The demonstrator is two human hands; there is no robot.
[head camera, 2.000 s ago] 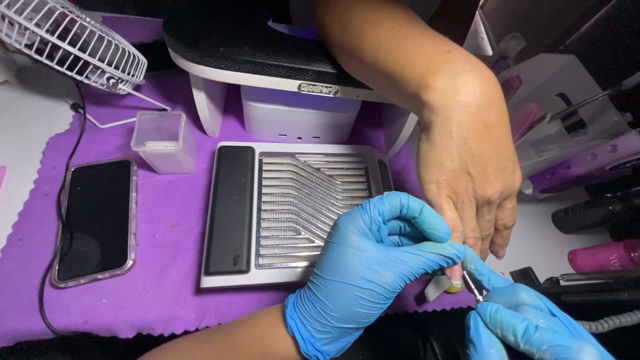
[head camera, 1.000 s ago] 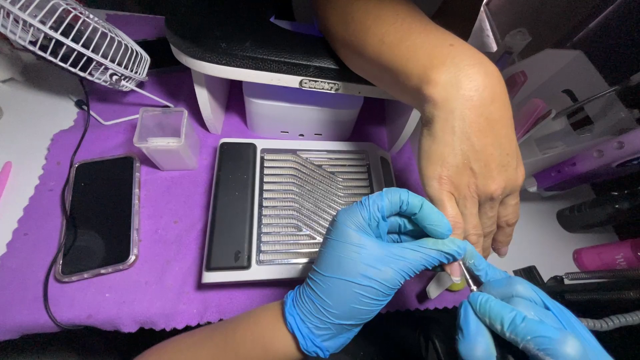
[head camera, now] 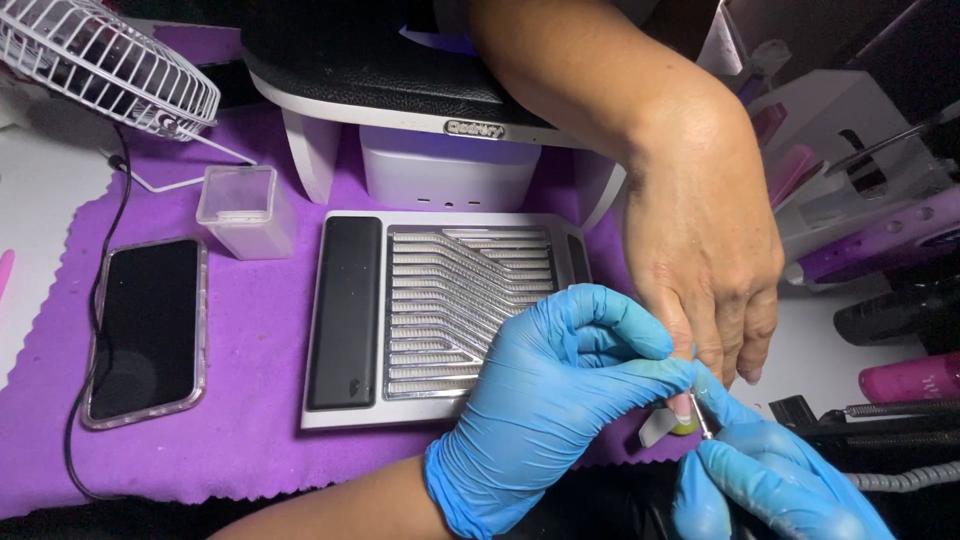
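Another person's hand (head camera: 705,247) hangs palm down over the edge of a padded black armrest (head camera: 375,82), fingers pointing toward me. My left hand (head camera: 562,397), in a blue nitrile glove, pinches one of its fingers (head camera: 675,330) near the tip between thumb and forefinger. In my gloved right hand (head camera: 772,472) is a slim metal tool (head camera: 700,416), its tip beside that finger's nail (head camera: 681,409). Whether the tip touches the skin or nail, and what kind of tip it is, I cannot tell. Most of the tool's handle is hidden by my fingers.
Left of the hands lies a nail dust collector (head camera: 341,315) with a metal grille. A phone (head camera: 150,330), a cable (head camera: 94,322), a clear plastic container (head camera: 251,217) and a white wire fan (head camera: 112,67) stand further left. Bottles (head camera: 911,379) and a purple device (head camera: 885,236) are at the right.
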